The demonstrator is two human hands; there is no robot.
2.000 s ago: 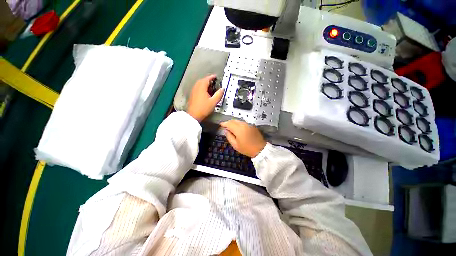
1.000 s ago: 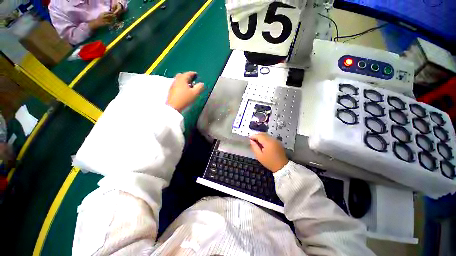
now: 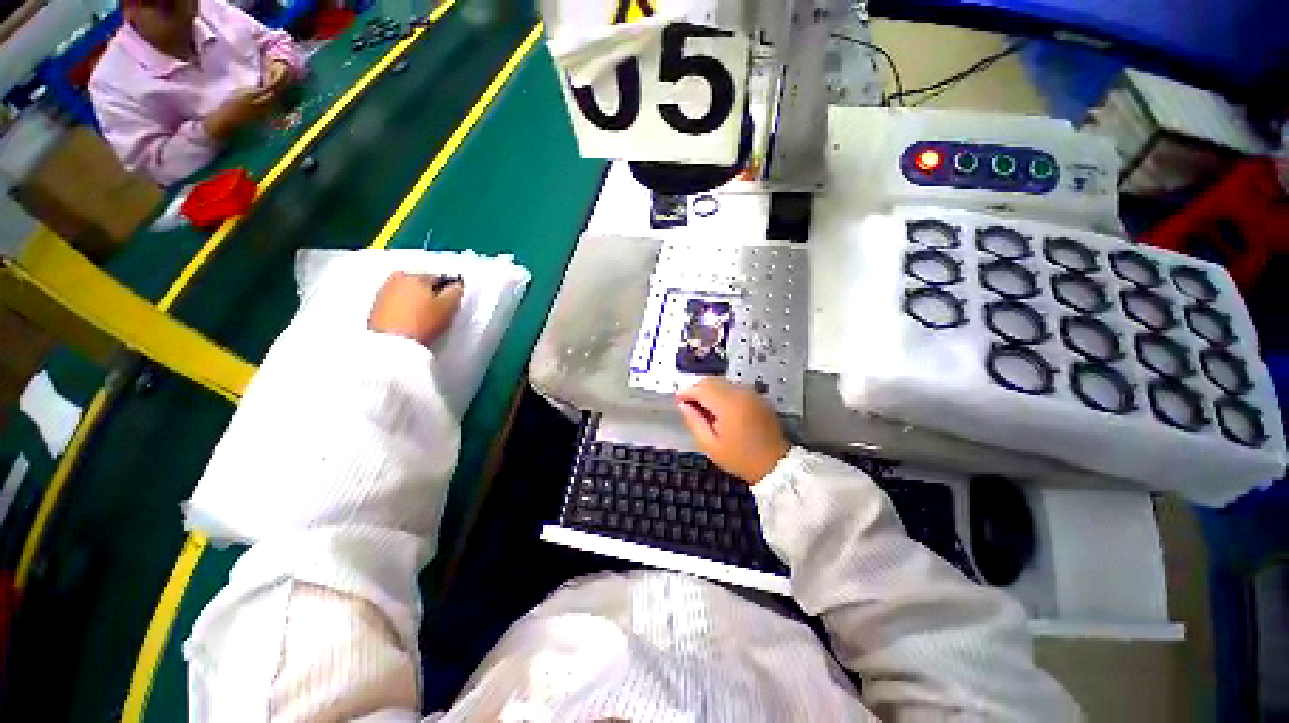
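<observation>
My left hand (image 3: 413, 308) is over the upper part of the white wrapped tray stack (image 3: 283, 410) on the left, with a small black ring part (image 3: 447, 283) at its fingertips, mostly hidden. My right hand (image 3: 732, 428) is at the front edge of the perforated base plate (image 3: 770, 304), fingers curled together; whether they hold anything is unclear. The dark fixture (image 3: 704, 336) sits on the plate just beyond it; whether a ring lies in it is unclear. The white supply tray (image 3: 905, 365) on the right carries rows of black rings (image 3: 1019, 367).
The white machine head marked 05 (image 3: 657, 85) hangs above the plate. A control panel (image 3: 981, 165) with a lit red button stands behind the supply tray. The keyboard (image 3: 657, 497) and mouse (image 3: 1001, 530) are in front. Another person (image 3: 184, 92) sits across the green bench.
My left hand has moved left from beside the fixture to over the white stack, taking the small dark part with it. My right hand has moved up from the keyboard to the plate's front edge.
</observation>
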